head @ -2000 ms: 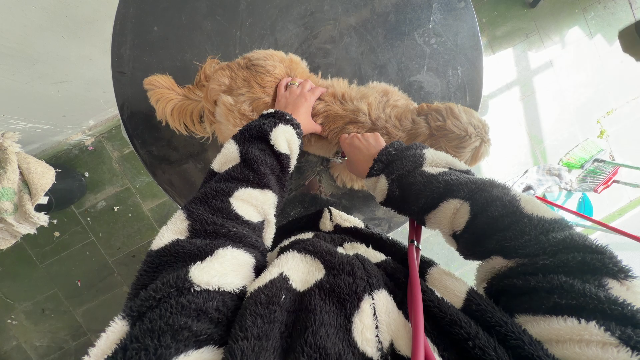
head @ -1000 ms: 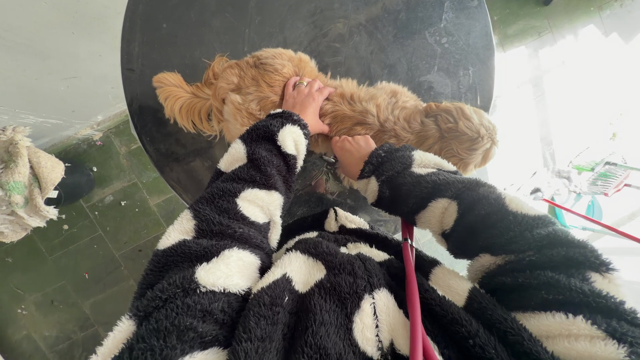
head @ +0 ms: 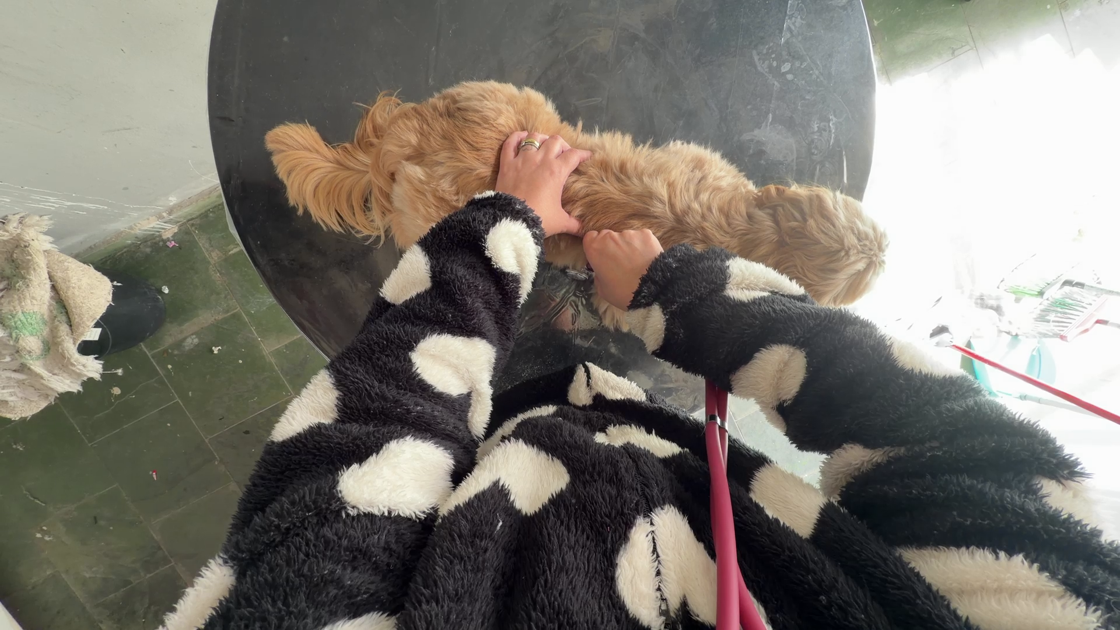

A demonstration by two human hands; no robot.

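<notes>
A long-haired, golden-tan dog (head: 682, 184) lies or stands along a round black table (head: 612, 61), its tail at the left and its head at the right. My left hand (head: 540, 178), with a ring on one finger, rests on the middle of the dog's back with the fingers spread. Close beside it, my right hand (head: 623, 262) is curled at the dog's near side; something small and metallic shows next to it, too hidden to name. A pink-red leash (head: 722, 507) hangs from below my right sleeve down over my clothes.
A frayed, stained cloth (head: 39, 324) hangs at the left, beside a black container (head: 131, 315) on the green tiled floor (head: 210, 376). A pale wall (head: 96, 96) stands at the upper left. At the right, a broom (head: 1072, 311) and a red handle (head: 1041, 381) lie in bright light.
My hands stay at nearly the same places on the dog. A small metallic thing seen beside my right hand two seconds ago is now mostly covered.
</notes>
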